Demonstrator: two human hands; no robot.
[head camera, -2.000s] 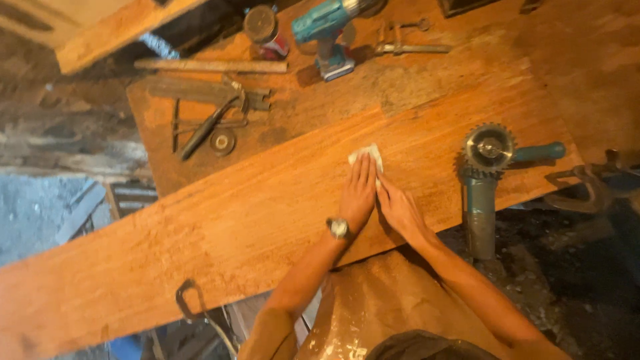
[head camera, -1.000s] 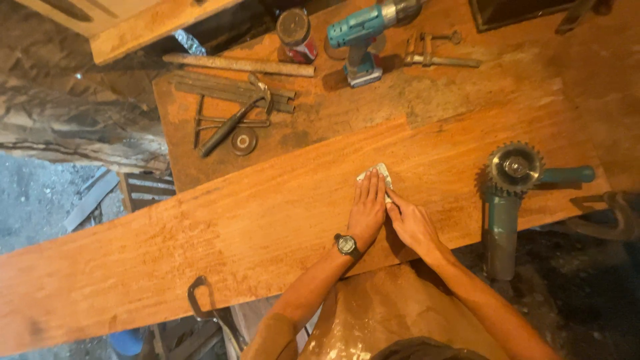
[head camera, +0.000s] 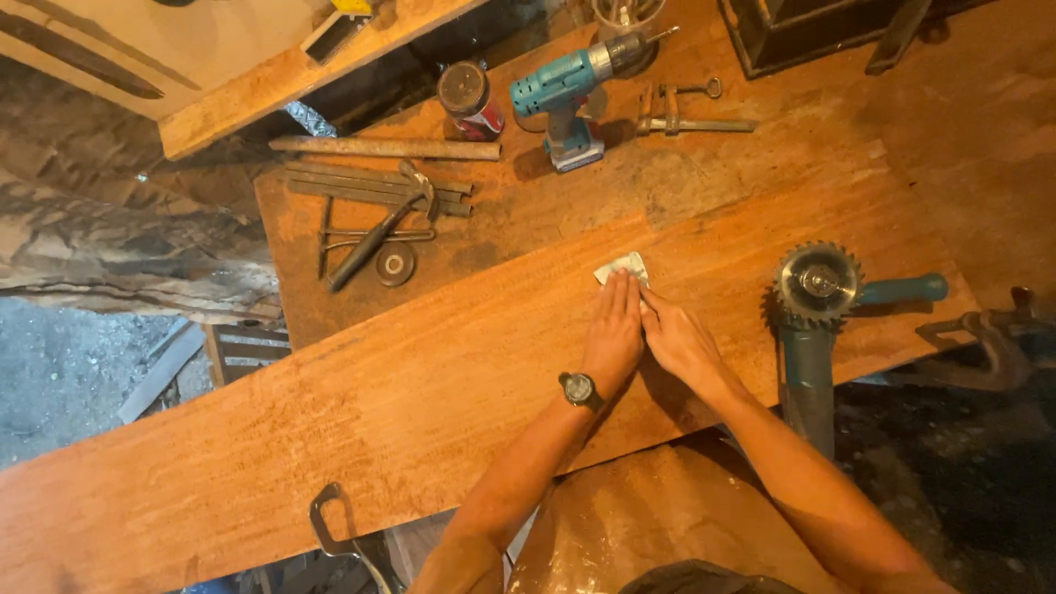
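A long wooden board (head camera: 396, 371) lies slantwise across the workbench. My left hand (head camera: 615, 330), with a watch on its wrist, lies flat with its fingertips on a small pale folded piece (head camera: 623, 268), perhaps sandpaper, pressed to the board. Beside it, my right hand (head camera: 681, 334) has its fingertips at the lower right edge of the same piece; its palm is turned down, so its hold is partly hidden. Right of my hands, an angle grinder (head camera: 813, 355) with a toothed blade rests on the board.
Behind the board lie a claw hammer (head camera: 375, 239), a round disc (head camera: 396, 264), a wooden stick (head camera: 388, 148), a cordless drill (head camera: 561, 99), a lidded jar (head camera: 470, 99) and a small bar clamp (head camera: 701, 125). Clamps grip the board's near edge (head camera: 330, 528) and right end (head camera: 990, 338).
Both hands stay together at the pale piece, which has shifted slightly on the board and now shows more beyond my left fingertips. The view has moved somewhat.
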